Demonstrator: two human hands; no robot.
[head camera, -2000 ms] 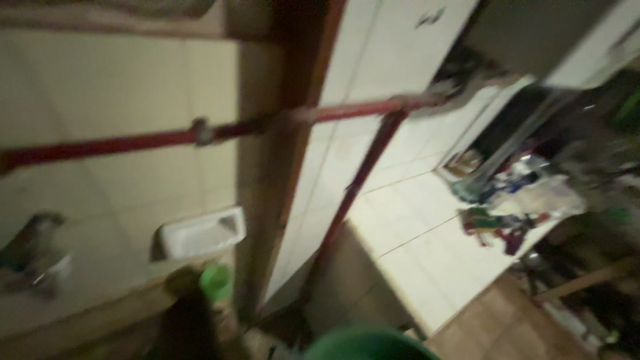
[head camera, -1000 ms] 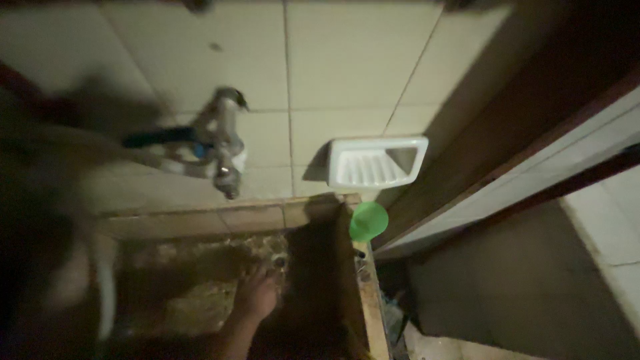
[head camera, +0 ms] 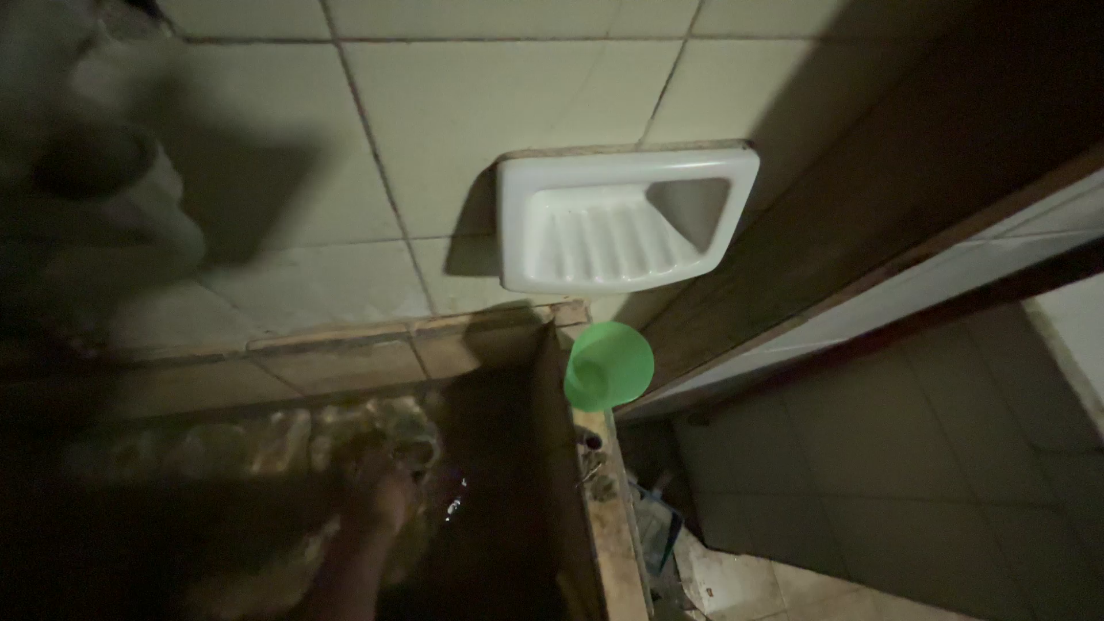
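Observation:
A dark, tile-edged water basin [head camera: 336,366] fills the lower left. In it, my left hand [head camera: 384,496] reaches forward from the bottom, blurred and dim. Its fingers are by a small, roundish form [head camera: 418,448] in the water; I cannot tell whether they hold it. On the basin's right corner rests a light green plastic cup [head camera: 609,366], apart from the hand. A white ceramic soap dish [head camera: 625,220] with a ribbed tray is fixed to the wall above it. My right hand is out of view.
Pale tiles [head camera: 509,95] cover the wall ahead. A blurred, pale shape [head camera: 147,198] stands out at the upper left, too unclear to name. Small dark bits lie on the basin's right ledge [head camera: 617,535]. Beyond it are a dark brown post [head camera: 828,198] and a tiled floor [head camera: 742,582].
The view has swung left from the red pipe and white counter, then moved closer to the soap dish. The hand stays low in the basin between the last two frames.

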